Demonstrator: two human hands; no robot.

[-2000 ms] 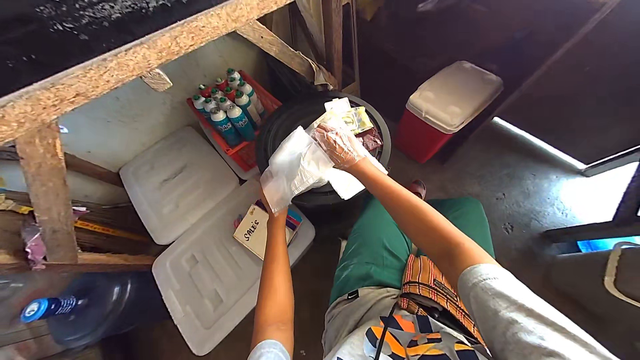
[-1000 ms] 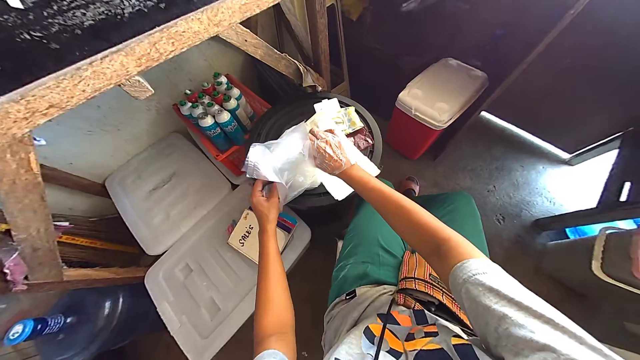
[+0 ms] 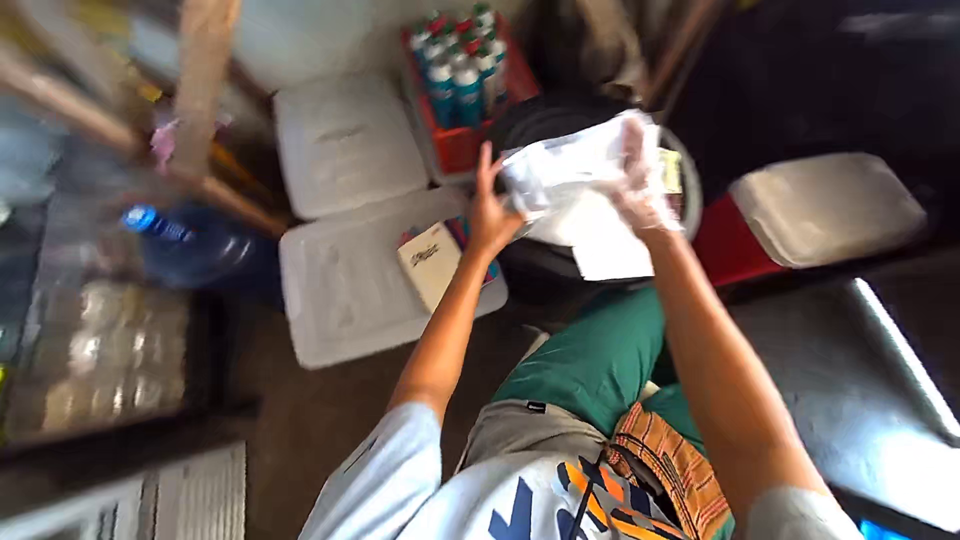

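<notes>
A translucent white plastic bag (image 3: pixel 562 169) stretches between my two hands above a round black tub (image 3: pixel 555 259). My left hand (image 3: pixel 495 214) is bare, its fingers spread at the bag's left end; a grip on it is not clear. My right hand (image 3: pixel 641 180), in a clear plastic glove, is at the bag's right end, partly blurred; whether its fingers close on the bag cannot be told. White paper-like sheets (image 3: pixel 611 240) lie below the bag over the tub. A small yellow packet (image 3: pixel 670 171) shows beside my right wrist.
A red crate (image 3: pixel 457 150) holds several teal bottles (image 3: pixel 468 97). Pale plastic lids (image 3: pixel 337 292) carry a cream notebook (image 3: pixel 433 262) with writing. A red cooler (image 3: pixel 731 240) with a white lid stands right. A large blue water bottle (image 3: pixel 210 244) and wooden posts (image 3: pixel 199 90) are left.
My left hand has opened its fingers at the bag, which now spans more level between both hands. The view has swung a lot and is blurred.
</notes>
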